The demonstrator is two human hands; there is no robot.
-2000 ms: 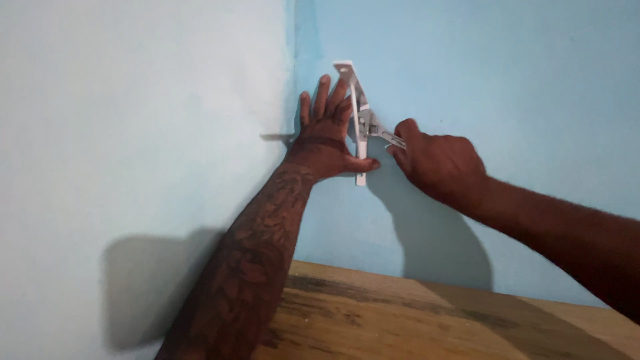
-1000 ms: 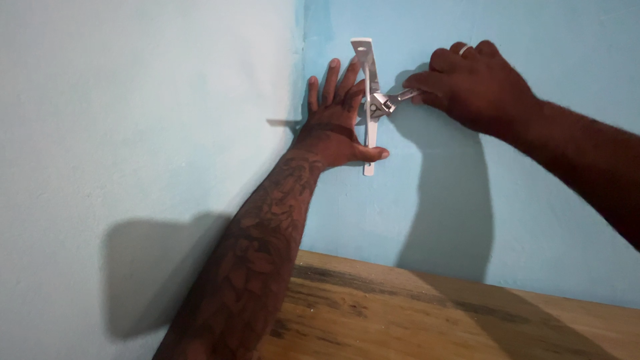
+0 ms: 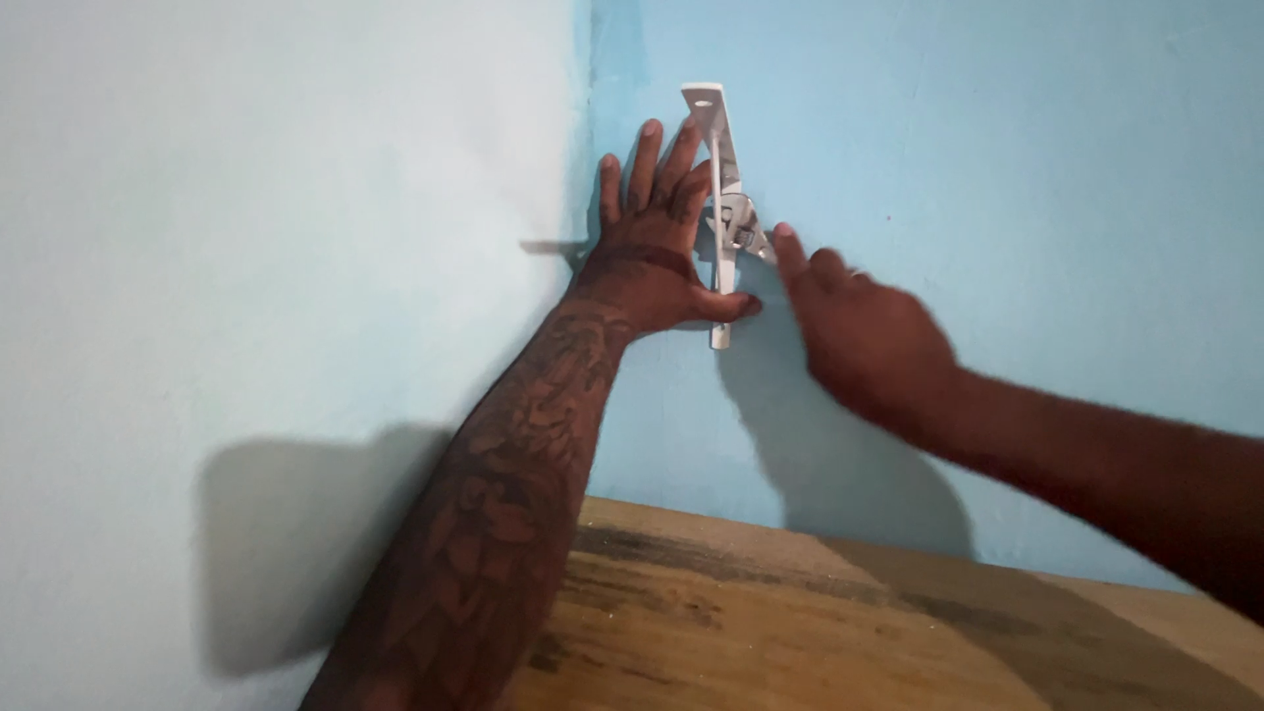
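Observation:
A white metal shelf bracket point(image 3: 726, 148) stands upright against the blue wall, its short arm with a hole at the top. My left hand point(image 3: 657, 237) lies spread on the wall at the bracket's left, its thumb crossing the bracket's lower part. The jaws of an adjustable wrench point(image 3: 739, 222) are at the middle of the bracket; whatever they grip is hidden. My right hand point(image 3: 859, 321) is closed around the wrench's handle, index finger stretched toward the jaws. Most of the handle is hidden by the hand.
A pale wall point(image 3: 247, 247) at the left meets the blue wall point(image 3: 1037, 247) in a corner just left of my left hand. Below both hands is a wooden surface point(image 3: 741, 632) against the blue wall. Shadows of my arms fall on the walls and the wood.
My right hand has swung the wrench handle downward since a second ago, when it was higher beside the bracket. My left hand stays at the bracket.

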